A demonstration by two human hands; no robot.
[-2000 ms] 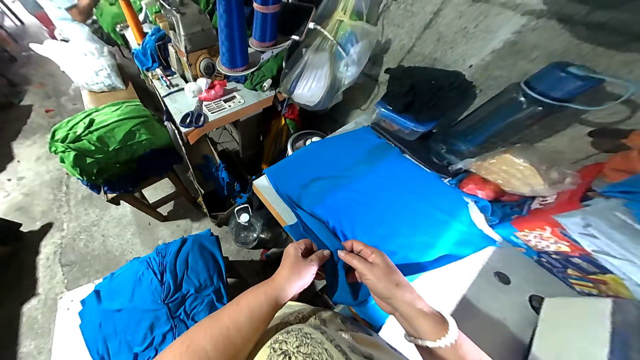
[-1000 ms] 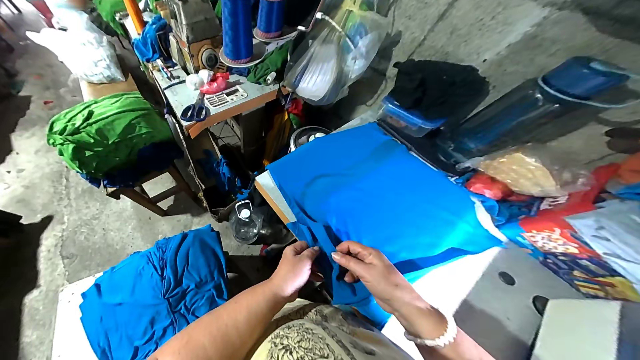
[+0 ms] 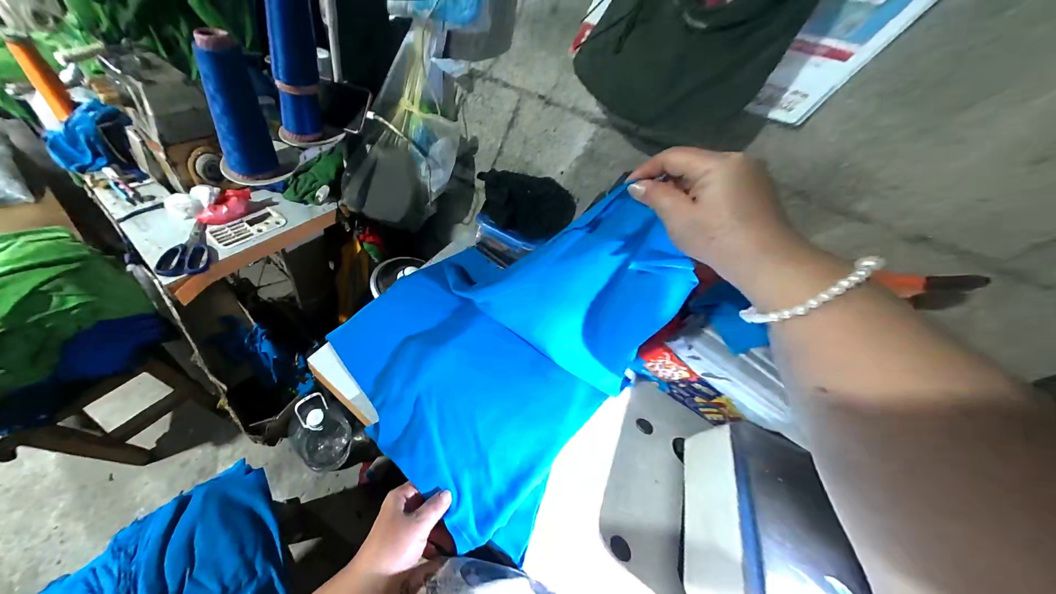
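Observation:
A piece of blue fabric lies over the white sewing table, its far right part lifted off the surface. My right hand, with a pearl bracelet at the wrist, pinches the raised far edge between thumb and forefinger. At the near edge, my left hand holds the cloth's lower left corner between thumb and fingers. The grey and white machine body stands just right of the cloth. A heap of blue fabric sits at the lower left, apart from my left hand.
On a side table stand blue thread cones, scissors and a calculator. Green fabric covers a wooden stool at left. A clear plastic jug stands below the table edge. A black cloth lies beyond the blue fabric.
My hands were close together at the near edge of the cloth. My right hand has moved far out and lifted the far edge; my left remains near. The view has shifted.

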